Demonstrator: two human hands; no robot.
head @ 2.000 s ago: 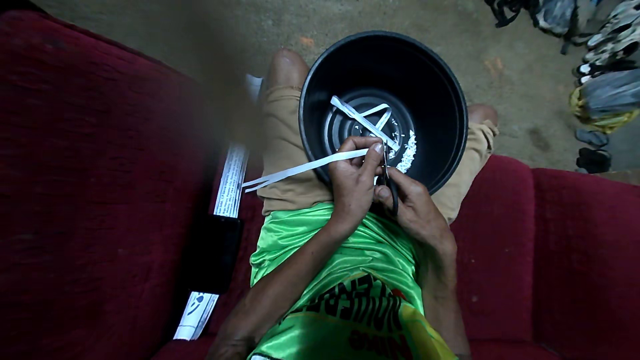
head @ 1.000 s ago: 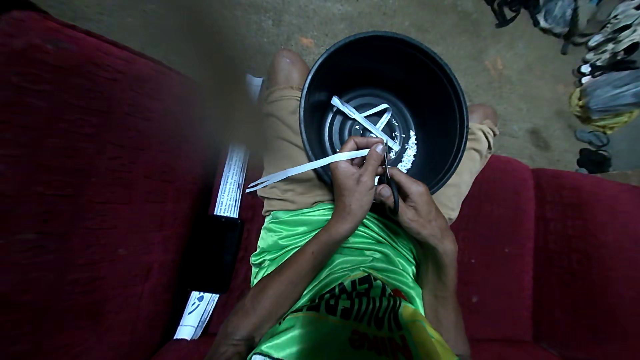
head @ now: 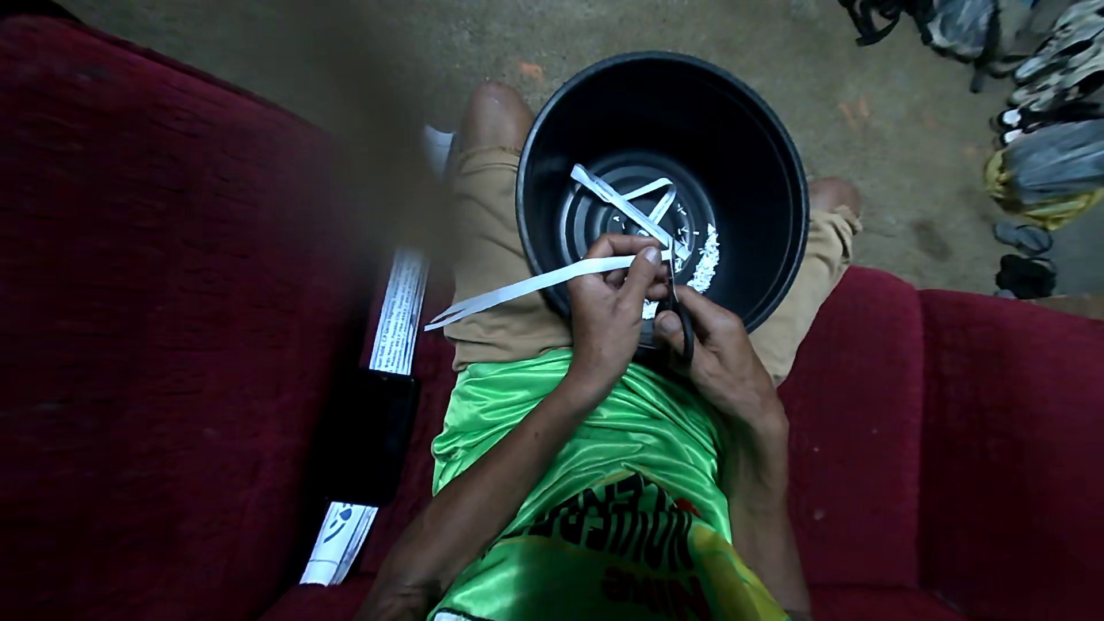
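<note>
My left hand [head: 614,293] pinches a bundle of narrow white paper strips [head: 535,283] near its right end; the loose ends fan out to the left over the thigh. My right hand [head: 720,349] grips black-handled scissors [head: 686,335], whose blades point away from me at the end of the strips. Both hands are over the near side of a black plastic bucket [head: 763,216] held between the knees. Inside the bucket lie longer folded white strips [head: 617,200] and a scatter of small white paper clippings [head: 707,263].
Printed paper strips [head: 398,315] lie on the red sofa [head: 862,388] at my left, with a dark flat object [head: 371,435] across them. Shoes [head: 1056,78], sandals [head: 1024,237] and a plastic bag [head: 1056,164] are on the floor at the upper right.
</note>
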